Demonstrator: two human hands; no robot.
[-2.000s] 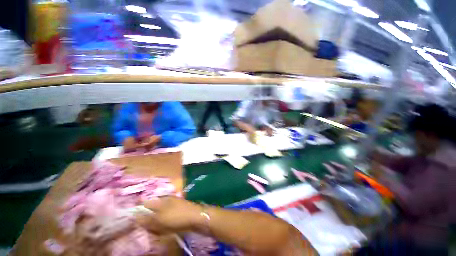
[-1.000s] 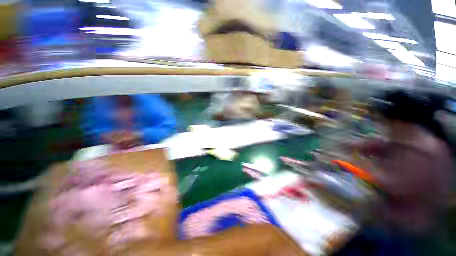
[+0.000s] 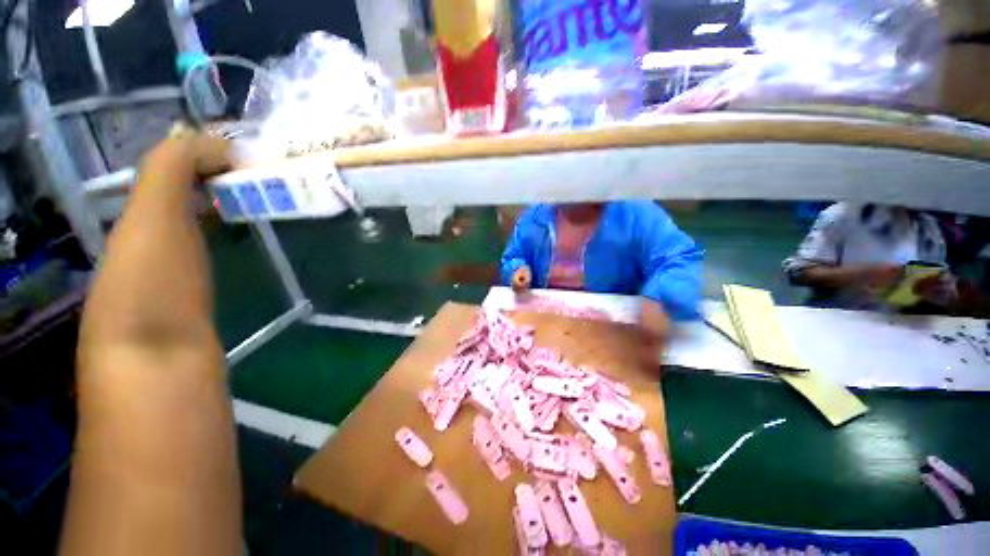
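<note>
Pink plastic housings (image 3: 521,391) lie in a loose pile on the brown board (image 3: 369,467), with some single ones around it. The blue tray (image 3: 803,540) with tiny pale pink button caps (image 3: 749,550) is cut off by the bottom edge. My left arm stretches up the left side, and my left hand (image 3: 201,149) is at the left end of the overhead shelf. Its fingers are blurred and partly hidden, so its grip cannot be told. My right hand is out of the picture.
The shelf (image 3: 651,163) carries clear plastic bags (image 3: 315,98) and printed packs. A person in blue (image 3: 608,255) sits opposite, another (image 3: 879,261) at the right. Yellowish strips (image 3: 765,326) lie on the white far edge. Two housings (image 3: 947,485) lie on the green belt.
The view has turned left. The forearm seen over the pile and then low in front is gone from there. My left arm is now raised to the shelf. The tray sits lower and farther right.
</note>
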